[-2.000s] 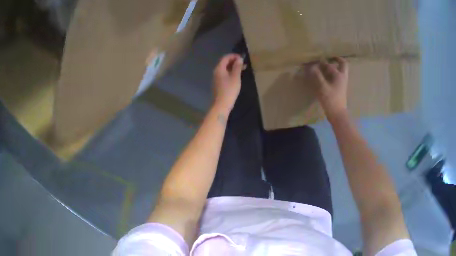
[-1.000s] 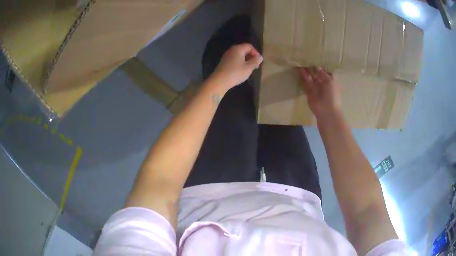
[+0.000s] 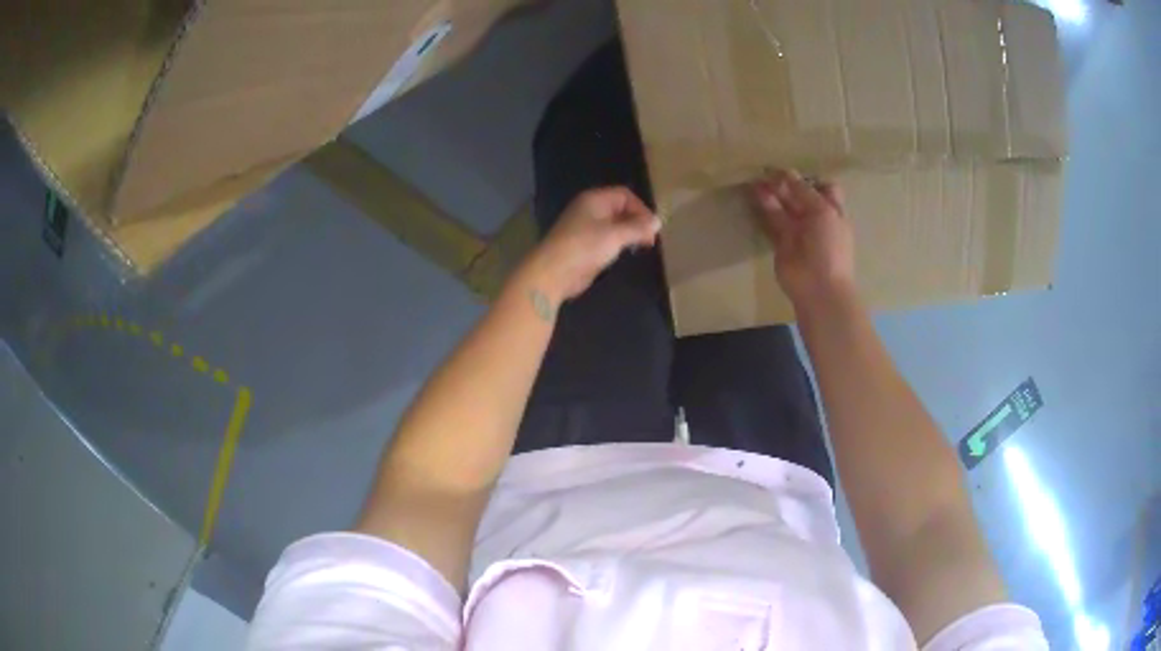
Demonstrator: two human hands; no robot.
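A brown carton (image 3: 866, 102) with tape bands and creases lies in front of my legs, at the upper right. A seam crosses it near my right hand. My left hand (image 3: 604, 235) is at the carton's left edge, thumb and fingertips pinched together at the end of the seam; what is between them is too small to tell. My right hand (image 3: 805, 223) rests on the carton face at the seam, fingers bent; whether it grips anything there is hidden.
An open brown carton (image 3: 280, 102) with raised flaps stands at the upper left, a white label on its side. The grey floor (image 3: 344, 293) has a brown strip and yellow lines. A green arrow sign (image 3: 1001, 424) lies at the right. A pale panel edge is at the lower left.
My left hand has moved down a little along the carton's left edge. The carton first appeared more square-on and blurred. My right hand has stayed by the seam.
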